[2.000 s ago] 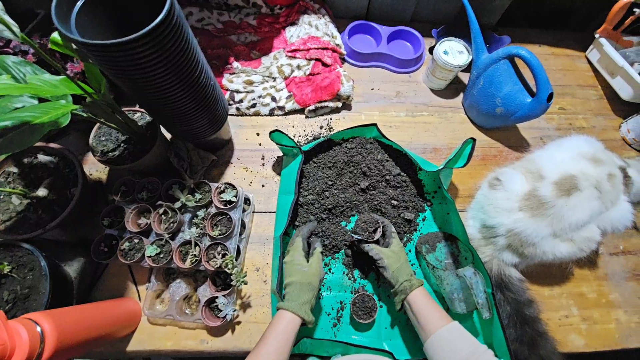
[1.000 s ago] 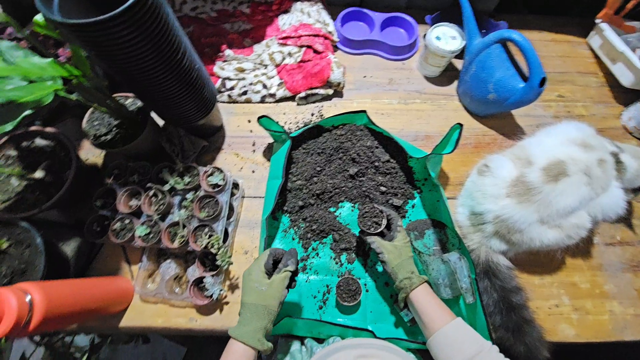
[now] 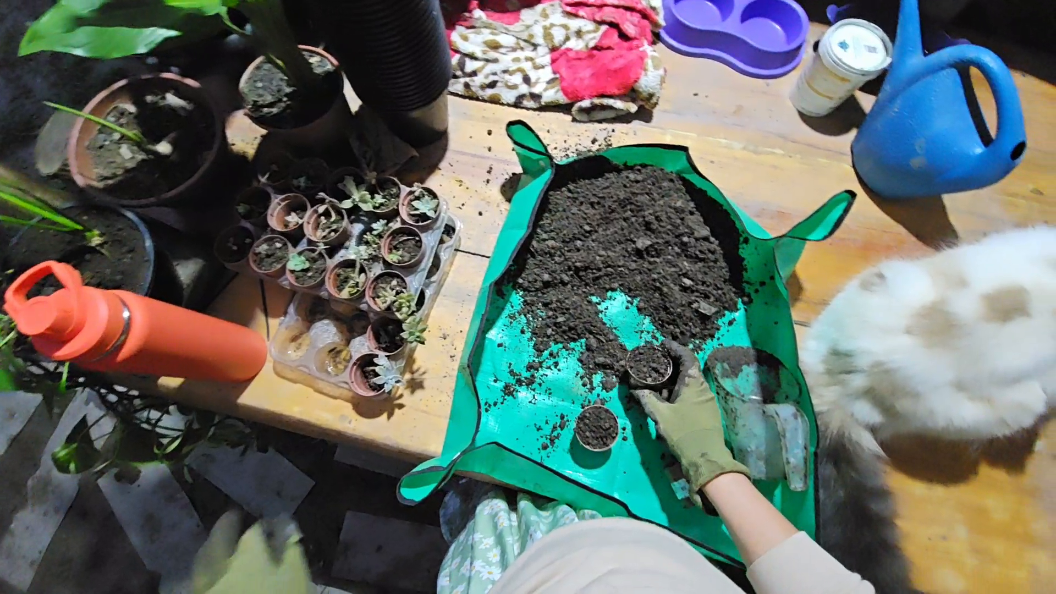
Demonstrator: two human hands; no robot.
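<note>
My right hand (image 3: 689,421), in an olive work glove, holds a small round pot of dark soil (image 3: 649,365) over the green potting mat (image 3: 528,429). A second small soil-filled pot (image 3: 596,427) stands on the mat to its left. Behind both lies a heap of dark soil (image 3: 635,239). A clear plastic jug (image 3: 767,421) with soil inside lies at the mat's right side. My left hand (image 3: 252,557), also gloved, is blurred at the bottom left, off the table above the tiled floor; whether its fingers hold anything is unclear.
A clear tray (image 3: 309,367) of small potted succulents stands left of the mat, beside an orange bottle (image 3: 165,334) and larger pots. A white and tan cat (image 3: 940,338) rests at the right. Behind are a blue watering can (image 3: 932,124), purple double bowl (image 3: 734,33), lidded cup (image 3: 841,66) and cloth (image 3: 561,58).
My left hand has moved from the mat's left side to beyond the table's front edge. The right hand still holds the small pot. The view has shifted left.
</note>
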